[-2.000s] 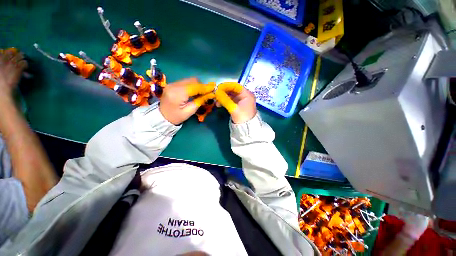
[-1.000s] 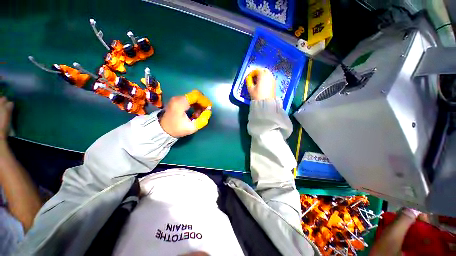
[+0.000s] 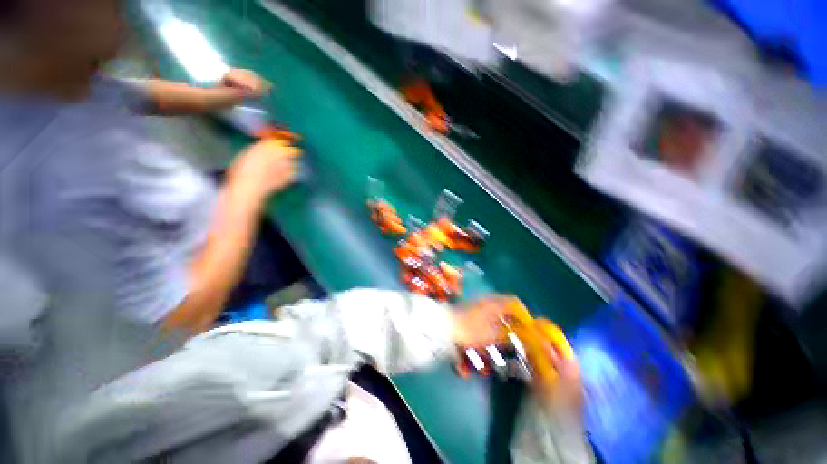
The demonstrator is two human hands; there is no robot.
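The picture is blurred. My left hand (image 3: 485, 322), with yellow finger cots, is closed around an orange and black unit (image 3: 473, 362), partly hidden below the fingers. My right hand (image 3: 558, 367) meets it from the right, its yellow fingertips close to the left ones; whether it grips anything cannot be told. A cluster of orange units (image 3: 426, 258) lies on the green belt (image 3: 354, 163) beyond my left hand. The near blue parts tray (image 3: 626, 372) is right of my right hand.
Another person (image 3: 154, 199) works at the belt on the left, hands over an orange item. A metal rail (image 3: 471, 168) edges the belt, with an orange unit (image 3: 424, 102) beyond it. A white sheet with two photos (image 3: 716, 163) hangs at upper right. A far blue tray (image 3: 655, 263) is below it.
The view has swung left and up, showing the other person and the sheet. My right hand has left the blue tray and come together with my left hand.
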